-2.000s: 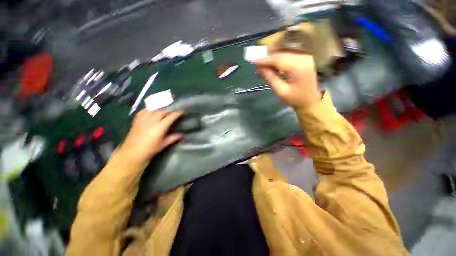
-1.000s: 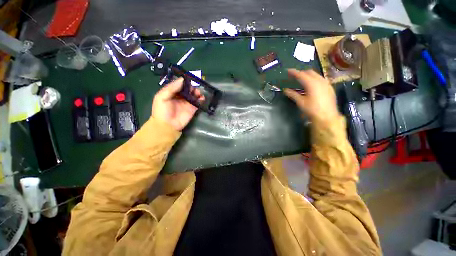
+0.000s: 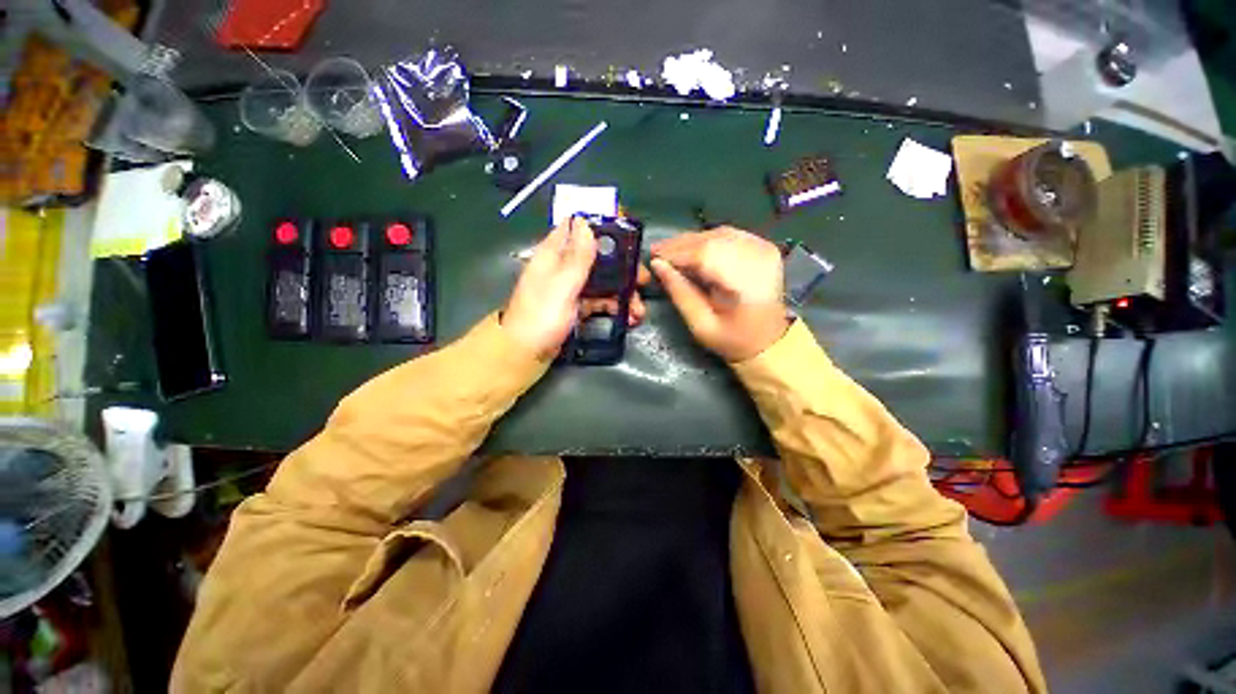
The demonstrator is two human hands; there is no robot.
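Note:
My left hand (image 3: pixel 549 288) holds a black phone housing (image 3: pixel 613 271) upright over the mat, thumb on its left edge and fingers behind it. The housing has a round spot near its top and an opening low down. My right hand (image 3: pixel 729 288) is at the housing's right edge, thumb and forefinger close together. Whether its fingertips hold something small cannot be told. A small thin glossy piece (image 3: pixel 808 275) lies just right of my right hand. A phone battery (image 3: pixel 805 185) with a white strip lies behind it.
Three back housings (image 3: pixel 339 292) with red spots stand left. A white stick (image 3: pixel 553 168), white pad (image 3: pixel 584 203) and silver bag (image 3: pixel 431 109) lie behind. A round reddish-brown item (image 3: pixel 1041 190) sits on a tan board. A soldering station (image 3: pixel 1128 244) and corded black tool (image 3: pixel 1037 407) are right. A fan (image 3: pixel 52 508) is lower left.
The housing has turned from slanting to upright. My right hand has moved left to its edge, its fingers closing together. The camera view has shifted, so bench items sit further right.

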